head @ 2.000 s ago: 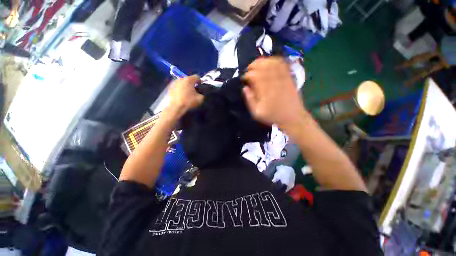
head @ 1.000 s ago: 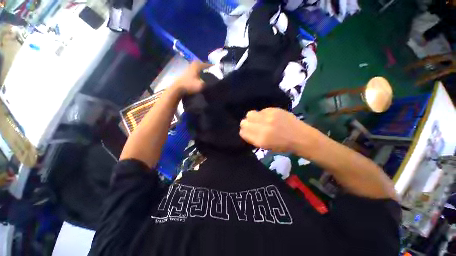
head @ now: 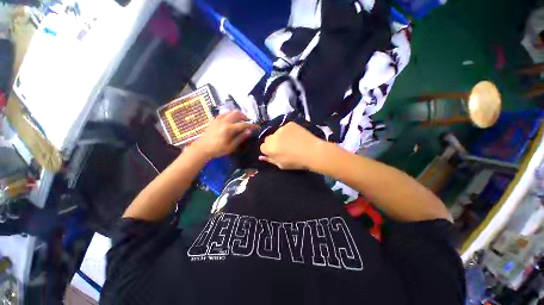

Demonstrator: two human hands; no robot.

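A black garment piece (head: 247,156) is bunched between my hands close in front of my shirt. My left hand (head: 225,136) has its fingers closed on the piece's left side. My right hand (head: 289,146) is closed on its right side, fingers curled. The fingertips are partly hidden and blurred. Black-and-white garment pieces (head: 334,65) lie heaped just beyond my hands and touch the black cloth. No tool can be made out in either hand.
A blue crate's rim (head: 244,44) is beyond my left hand. A patterned brown and yellow box (head: 188,116) lies left of it. A round wooden stool (head: 484,104) stands right on the green floor. White worktables (head: 71,71) are at left, and something red (head: 365,215) is near my right elbow.
My hands have come closer together and nearer my body, with the black cloth bunched smaller between them. The view has shifted, so the patterned box shows more fully and the heap appears larger.
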